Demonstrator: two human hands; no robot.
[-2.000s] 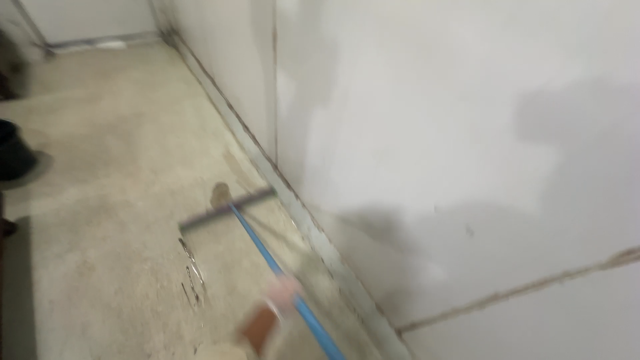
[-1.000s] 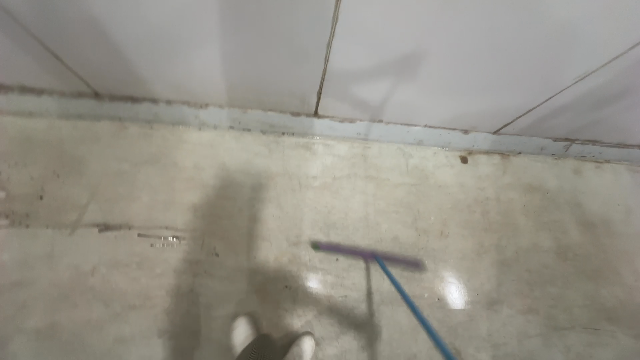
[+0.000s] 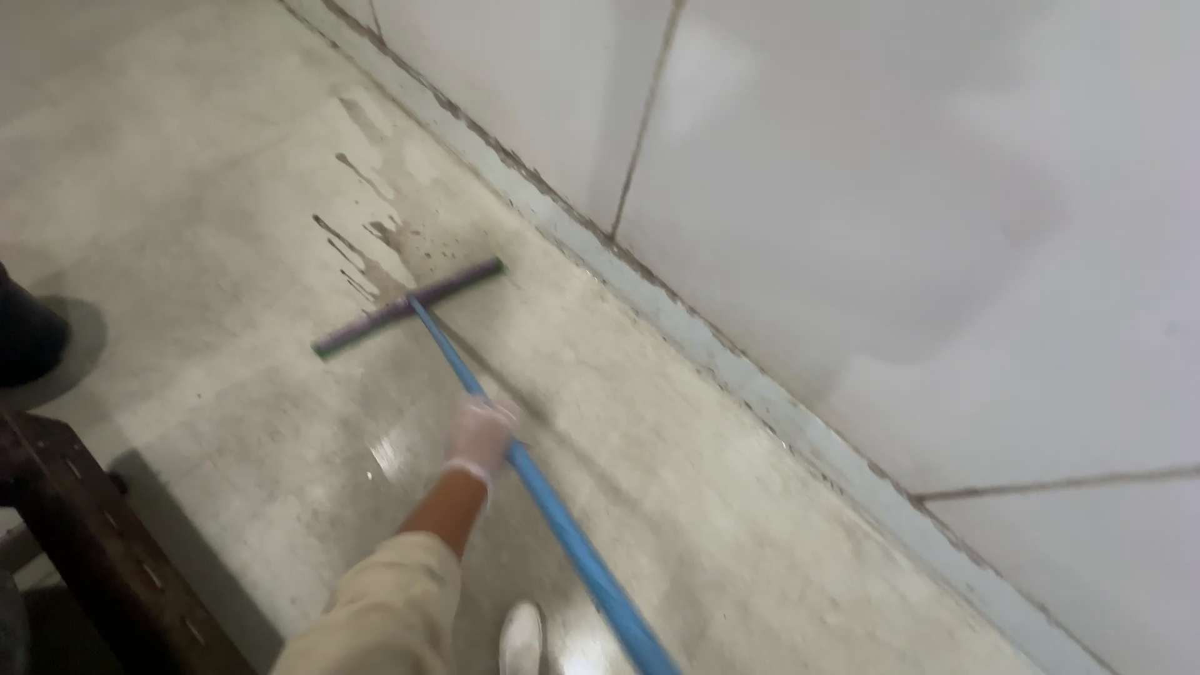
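Observation:
A thin, clear glove covers my left hand, which is closed around the blue pole of a floor squeegee. The purple squeegee head, with green ends, lies on the pale floor beyond the hand, set at a slant to the pole. Streaks and drops of dark liquid mark the floor just past the head. From my hand the pole runs down to the bottom edge of the view. My right hand is out of view.
A white panel wall with a pale, stained base strip runs along the right. A dark round container stands at the left, above a rusty metal beam. One white shoe shows at the bottom.
The view has swung widely. One second ago no hand showed on the pole; now my left hand is in view, gripping it. The squeegee head now lies beside the dark streaks.

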